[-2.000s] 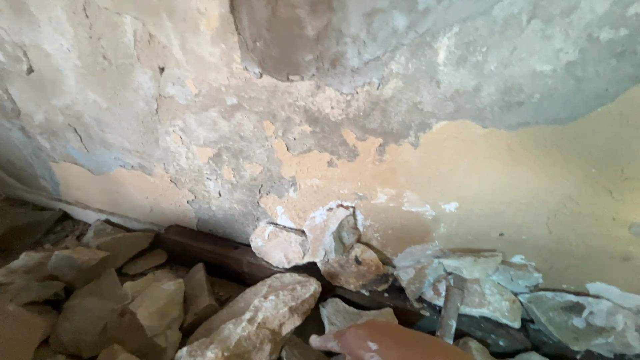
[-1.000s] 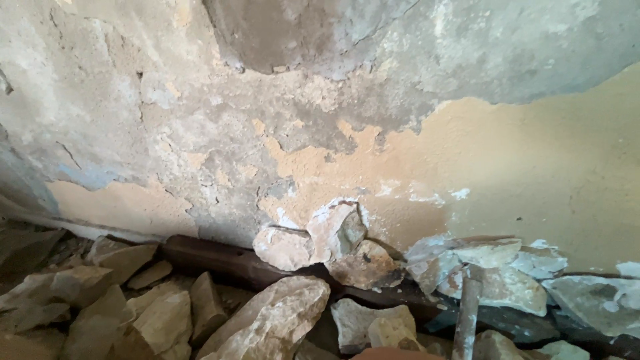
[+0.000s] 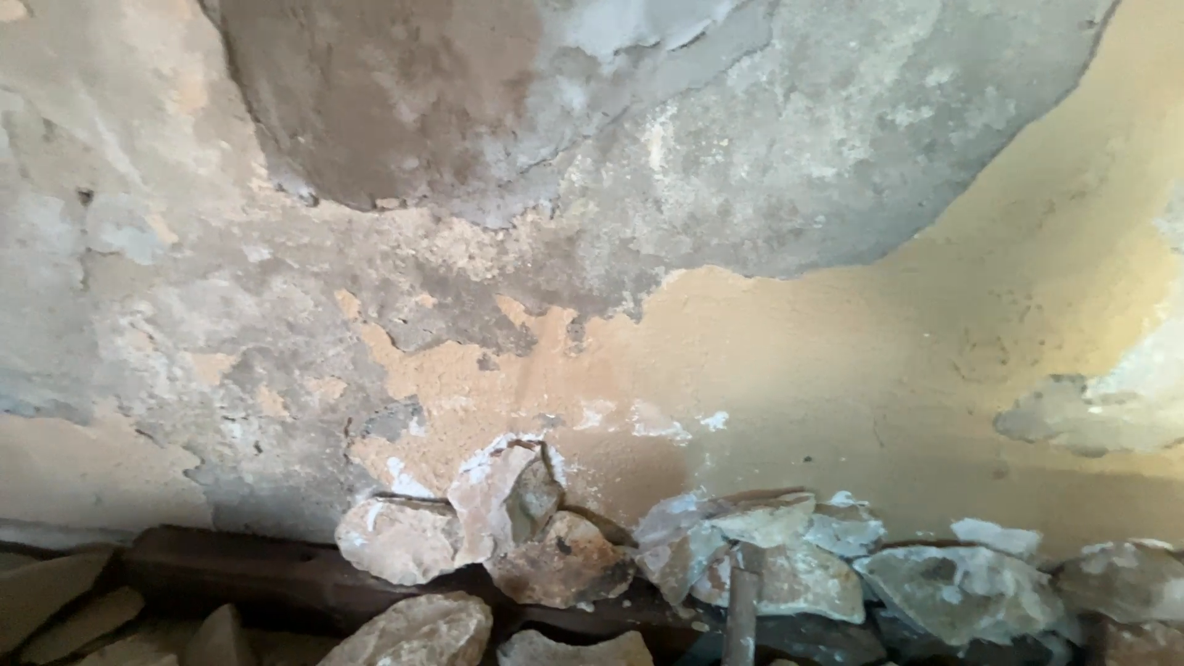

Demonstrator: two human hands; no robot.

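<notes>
Neither my left hand nor my right hand is in the head view. Rough stones sit along the foot of a plastered wall (image 3: pixel 786 361). A pale stone (image 3: pixel 402 539) leans beside an upright stone (image 3: pixel 504 495), with a brown-stained stone (image 3: pixel 560 560) just below them. To the right, a whitish flat stone (image 3: pixel 763 518) lies on top of other stones. A rod or handle (image 3: pixel 741 615) stands in front of this group; its lower end is cut off by the frame. Farther right is a larger stone with white smears (image 3: pixel 962 587).
A dark brown beam (image 3: pixel 240 569) runs along the base of the wall behind loose stones (image 3: pixel 416 634). Grey plaster (image 3: pixel 684 185) is peeling above the yellowish wall coat. More rubble (image 3: pixel 55 592) fills the lower left corner.
The view has tilted up and shifted right. A reddish shape at the bottom edge two seconds ago, barely visible one second ago, is out of view now.
</notes>
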